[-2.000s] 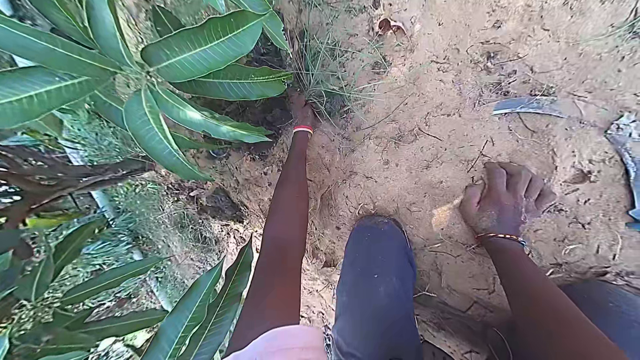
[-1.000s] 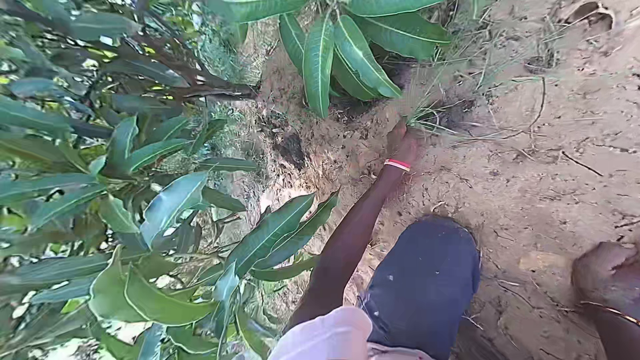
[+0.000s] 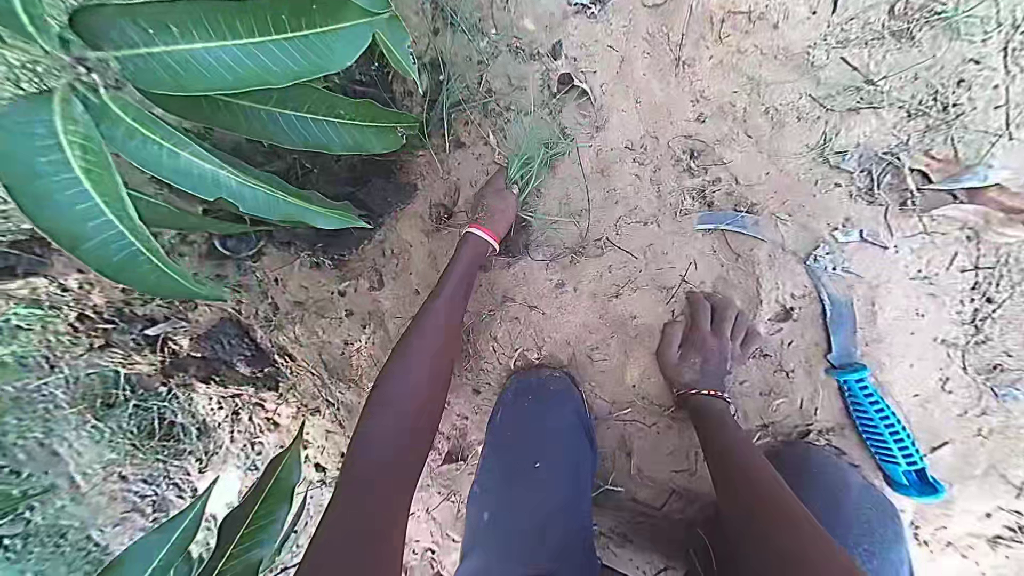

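Observation:
My left hand [image 3: 494, 206], with a red and white band at the wrist, is closed around a tuft of green grass [image 3: 534, 156] low over the sandy soil. Flat on the ground rests my right hand [image 3: 704, 344], fingers spread and nothing in it; a thin patterned bracelet circles that wrist. To its right lies a sickle with a blue plastic handle [image 3: 886, 432] and a metal blade [image 3: 838, 316], partly covered with soil near its top. A curved metal piece [image 3: 732, 224] shows in the sand beyond my right hand.
Long green leaves [image 3: 232, 40] of a plant hang over the upper left, and more leaves [image 3: 256, 512] rise at the lower left. My knee in dark trousers [image 3: 532, 480] is between my arms. Dry leaves and bits of debris [image 3: 968, 180] lie at the upper right.
The grass now shows bunched in my left hand; earlier that hand was low beside grass at the plant's base. My right hand is still on the ground. The view has swung left and back.

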